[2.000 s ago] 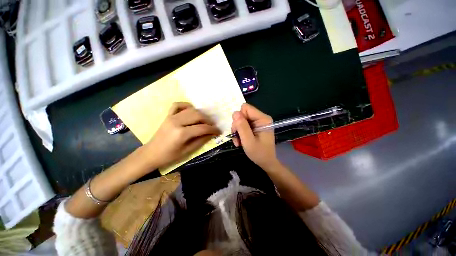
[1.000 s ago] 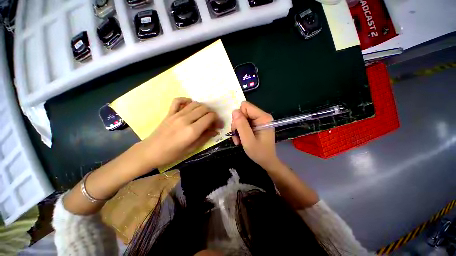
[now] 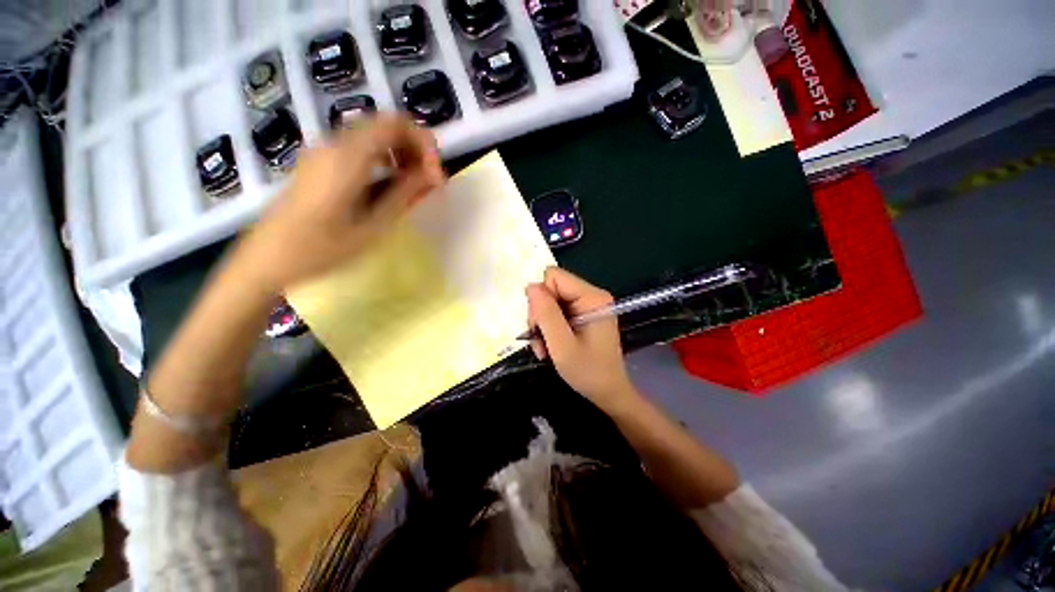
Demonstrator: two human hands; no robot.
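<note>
A pale yellow record sheet (image 3: 445, 301) lies slanted at the front of the dark mat. My right hand (image 3: 576, 338) holds a clear ballpoint pen (image 3: 683, 287), its tip at the sheet's lower right part. My left hand (image 3: 347, 197) is raised and blurred over the sheet's upper left and the tray's front edge; I cannot tell whether it holds anything. A lit smartwatch (image 3: 556, 219) lies beside the sheet's right edge. Another lit smartwatch (image 3: 281, 318) shows partly at the sheet's left edge.
A white tray (image 3: 150, 139) with several dark watches stands at the back. A white grid tray (image 3: 52, 359) is at left. A dark watch (image 3: 677, 106), a paper strip (image 3: 746, 104) and a red "QUADCAST 2" box (image 3: 827, 75) are back right. A red basket (image 3: 810, 312) is below the right edge.
My left hand has lifted off the sheet and moved up and left toward the tray. My right hand stays at the sheet with the pen. The view has shifted a little, showing more of the tray.
</note>
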